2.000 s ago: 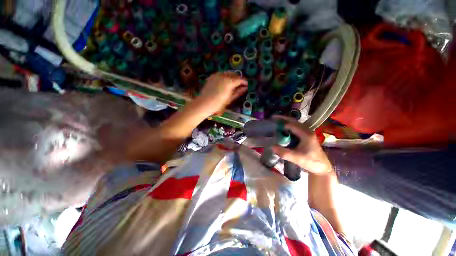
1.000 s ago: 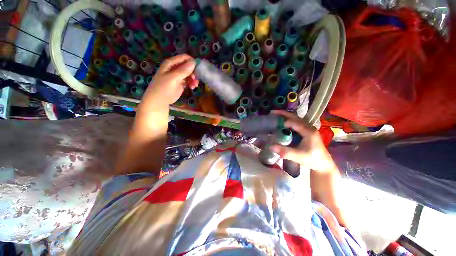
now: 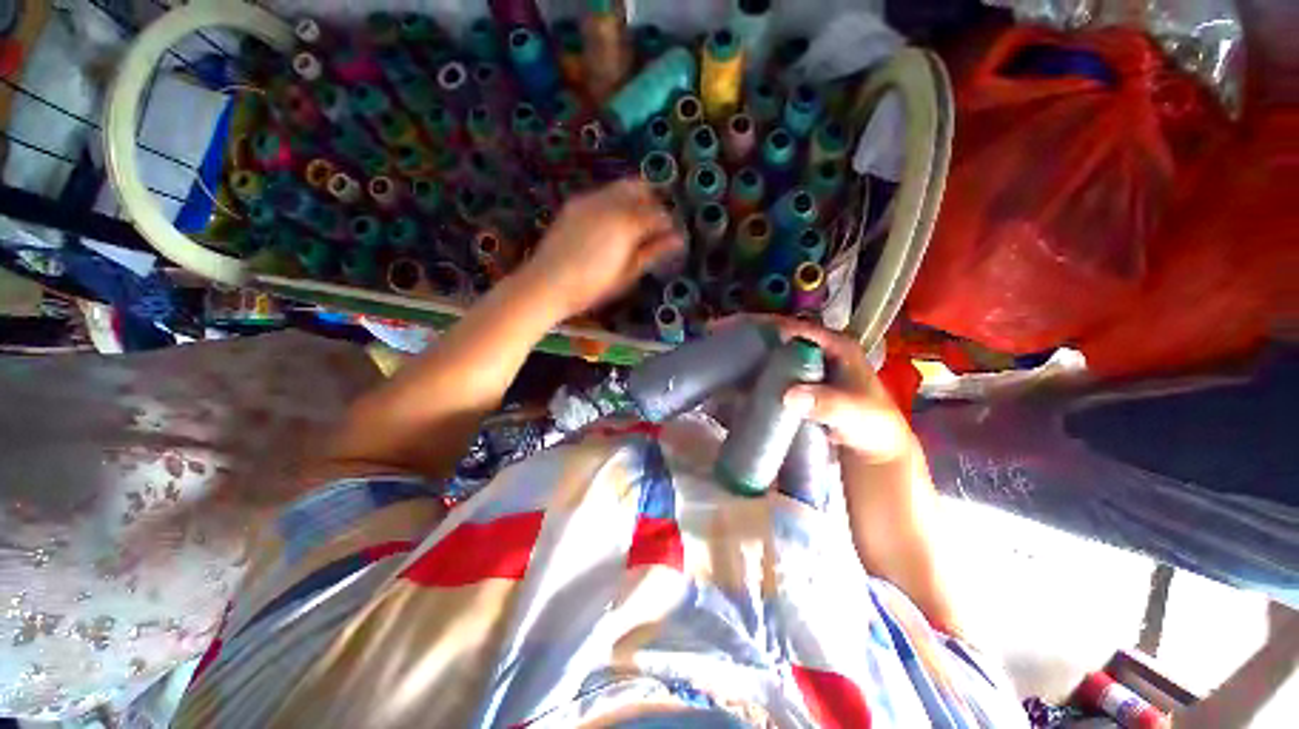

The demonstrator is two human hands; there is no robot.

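My right hand [image 3: 858,399] holds several grey thread spools in front of my body: a blue-grey spool [image 3: 698,370] points left, and a lighter grey spool [image 3: 765,425] with green ends points down. Another dark spool [image 3: 805,463] shows partly behind it. My left hand [image 3: 610,242] is over the rack's top tray [image 3: 926,185], its fingers closed around a dark greyish spool end [image 3: 667,257] among the standing spools. The fingers and much of that spool are blurred and in shadow. Many coloured spools [image 3: 413,143] stand upright in the tray.
A red plastic bag [image 3: 1061,214] bulges right of the tray. A plastic-wrapped dark blue-grey roll [image 3: 1197,442] lies below it. A pale floral cloth [image 3: 128,499] covers the left side. A green spool [image 3: 651,88] lies across others at the back.
My left hand has moved right and down into the standing spools, and the grey spool it held up is no longer raised. The spools in my right hand have shifted, with the lighter one now pointing down.
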